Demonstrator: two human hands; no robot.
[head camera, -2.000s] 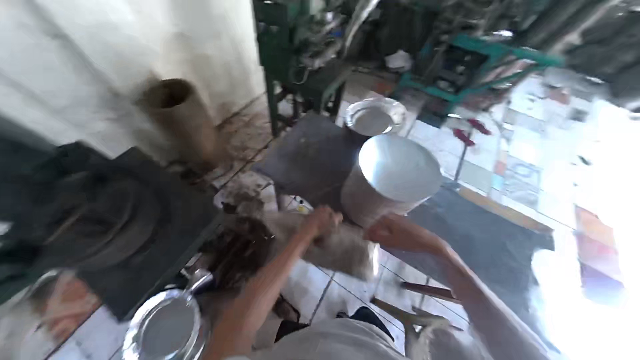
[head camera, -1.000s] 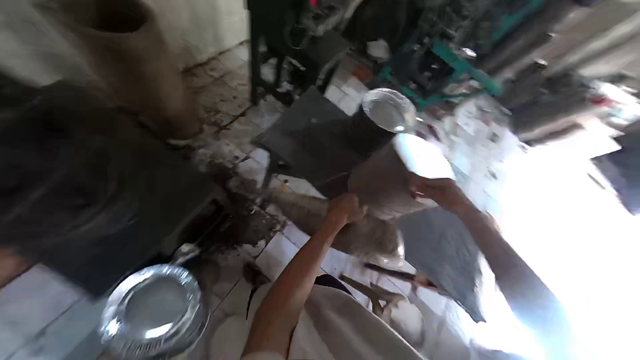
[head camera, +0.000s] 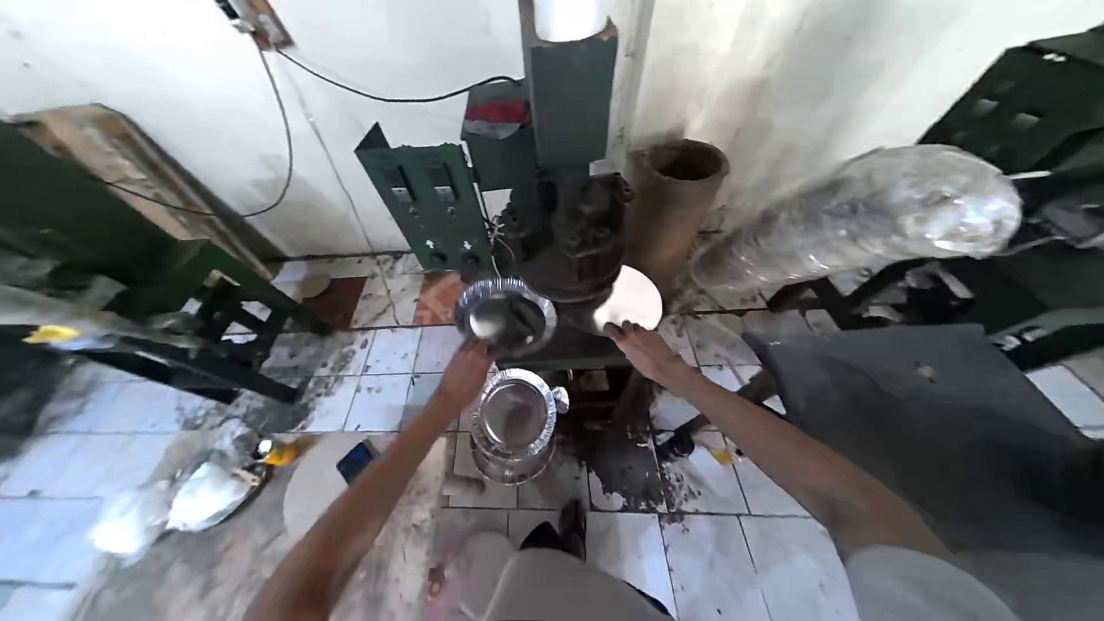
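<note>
In the centre a dark metal press (head camera: 569, 228) stands against the wall. My left hand (head camera: 470, 366) is at the near rim of a shiny round foil pan (head camera: 543, 323) left of the press head; its fingers seem closed on the rim. At the right of the head, my right hand (head camera: 642, 345) has its fingertips on the near edge of a pale round disc (head camera: 634, 302); whether it grips or only touches is unclear. Between my forearms, lower down, sits a stack of foil pans with crimped rims (head camera: 515, 418).
A brown cylinder (head camera: 681, 181) stands behind the press, with a plastic-wrapped roll (head camera: 871, 216) leaning right of it. A dark table (head camera: 914, 405) is at the right. At the lower left a low surface (head camera: 216, 552) holds a phone (head camera: 354, 461) and plastic bags (head camera: 207, 496).
The view has swung left to the press. Both hands, earlier at a sack-like piece and a large pale metal cylinder, are now at the foil pan and the pale disc.
</note>
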